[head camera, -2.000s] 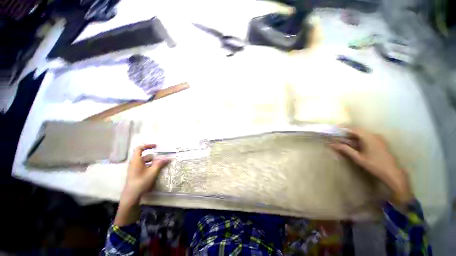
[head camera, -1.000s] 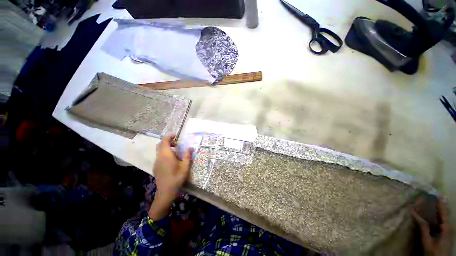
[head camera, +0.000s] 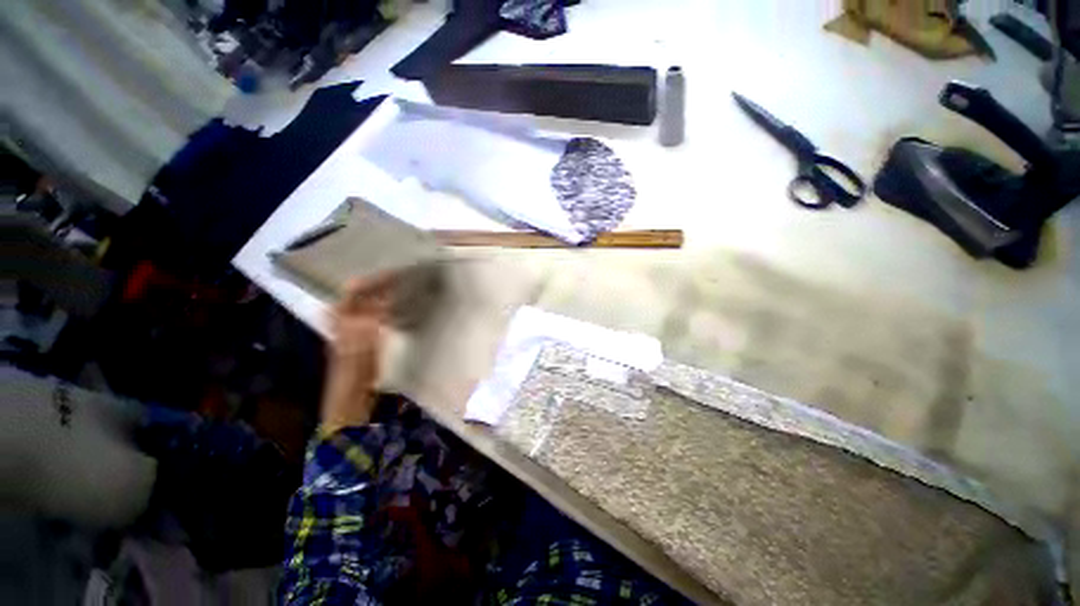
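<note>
The speckled grey-beige sleeve point(head camera: 758, 497) lies slanting from the middle to the lower right, with a pale border along its upper edge. White cloth point(head camera: 580, 334) shows at its stepped narrow end. A second, folded grey-beige sleeve point(head camera: 355, 251) lies at the left near the table edge. My left hand point(head camera: 359, 343) is blurred at the near right end of this folded sleeve, with the sleeve's end between fingers and thumb; the exact grip is smeared by motion. My right hand is out of view.
Pale lining point(head camera: 462, 160) with a mottled rounded piece point(head camera: 595, 189) lies partly over a wooden ruler point(head camera: 640, 238). Behind are a dark block point(head camera: 545, 95) and a grey cylinder point(head camera: 673, 107). Black shears point(head camera: 803, 154) and an iron point(head camera: 965, 195) stand at the upper right.
My left hand has left the speckled sleeve's narrow end and moved left to the folded sleeve, whose end is now blurred. My right hand has gone out of view. The camera view has shifted.
</note>
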